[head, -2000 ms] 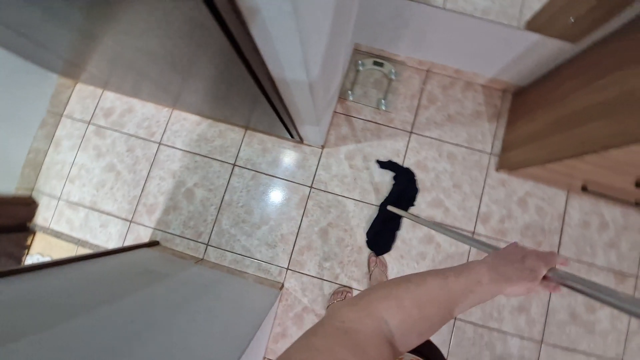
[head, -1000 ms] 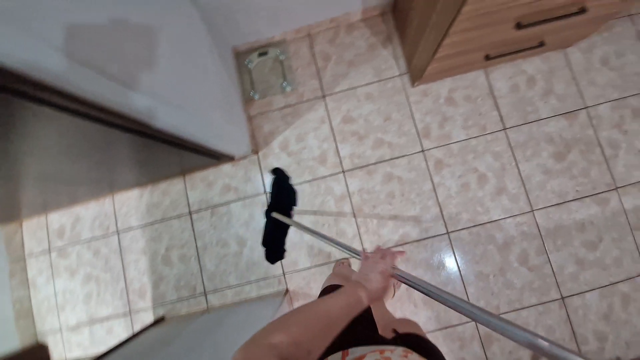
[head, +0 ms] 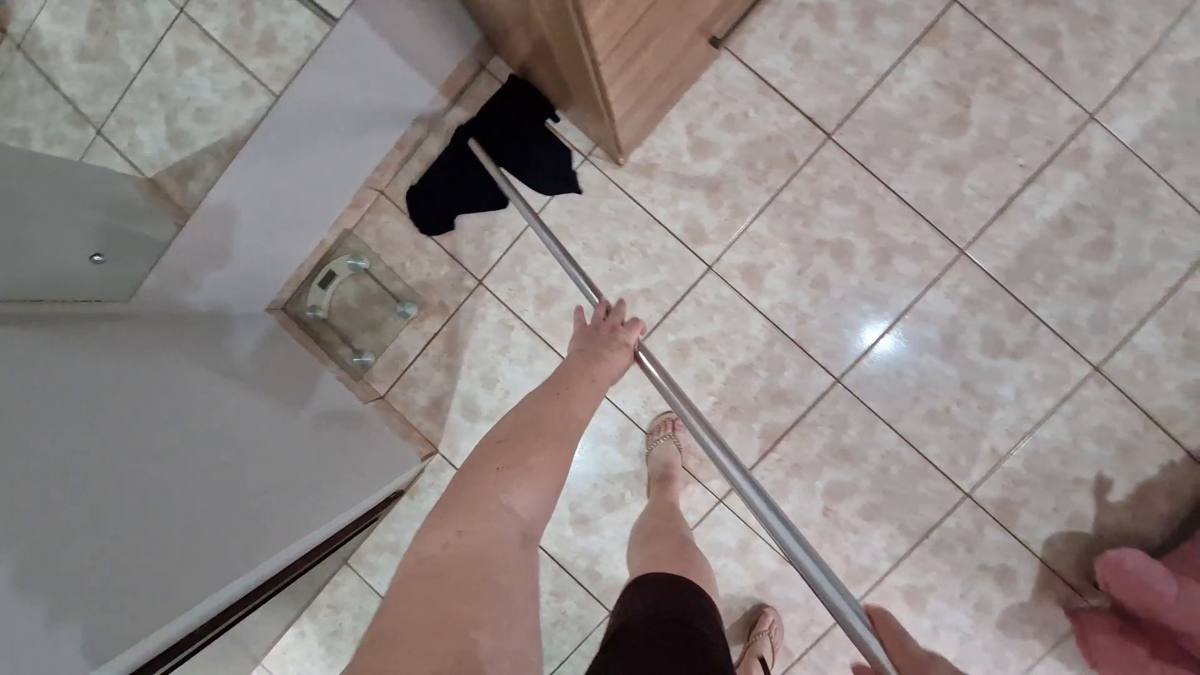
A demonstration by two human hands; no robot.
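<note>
A long metal pole runs from the lower right up to a black cloth spread on the tiled floor, between the wall and a wooden cabinet. The pole's far end meets the cloth near its middle; any head beneath is hidden. My left hand is on the middle of the pole, fingers over it. At the bottom edge, my right hand grips the upper part of the pole and is partly cut off by the frame.
A glass bathroom scale lies in the wall corner, left of the cloth. The wooden cabinet stands at the top. A mirror is at upper left, a door frame edge at lower left. Pink fabric shows at lower right.
The black cloth has moved from the open floor by the doorway, past the scale, to the cabinet's corner. My right hand has come into view. The view has turned considerably.
</note>
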